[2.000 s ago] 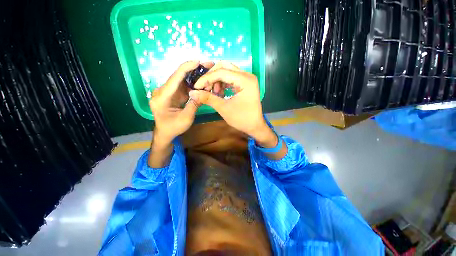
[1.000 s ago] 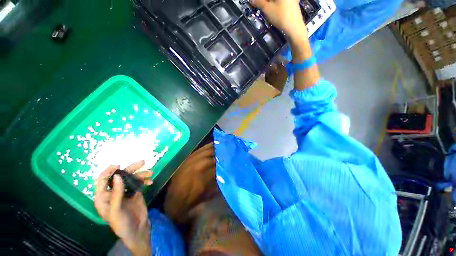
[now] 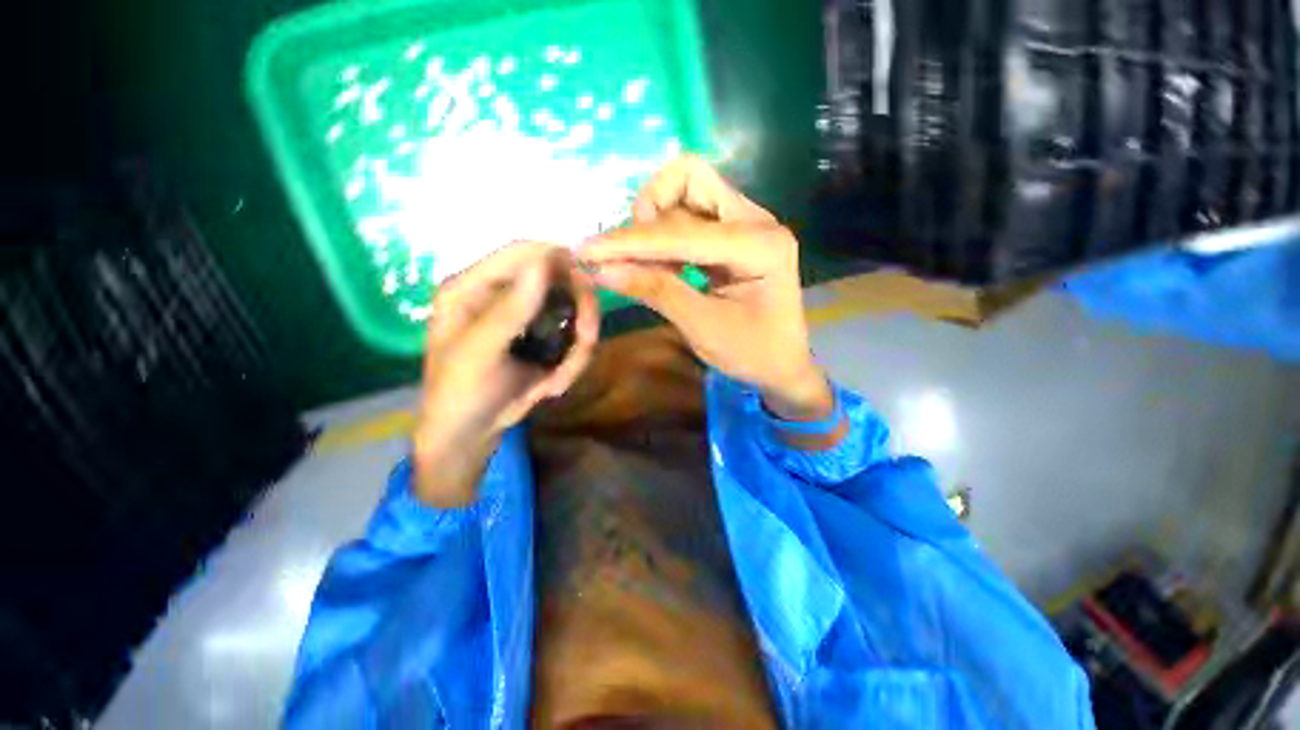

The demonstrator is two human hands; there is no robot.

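A black rounded device housing (image 3: pixel 548 328) is held in my left hand (image 3: pixel 492 340), above the near edge of the green parts tray (image 3: pixel 300 200). My right hand (image 3: pixel 720 271) is beside it, with thumb and index fingertips pinched together close to my left fingertips. Whether a tiny part is between the right fingertips is too blurred to tell. Many small white parts (image 3: pixel 456 93) lie scattered in the tray, with white glare in its middle.
Stacked black blister trays stand at the right (image 3: pixel 970 157) and at the left (image 3: pixel 114 371), both blurred. A cardboard edge (image 3: pixel 912 292) and blue cloth (image 3: pixel 1198 292) show below the right stack. Red and black items (image 3: pixel 1148 628) are on the floor side at lower right.
My right hand has come back from the black blister tray to my left hand over the green tray. The view has turned back, and the housing is still in my left hand.
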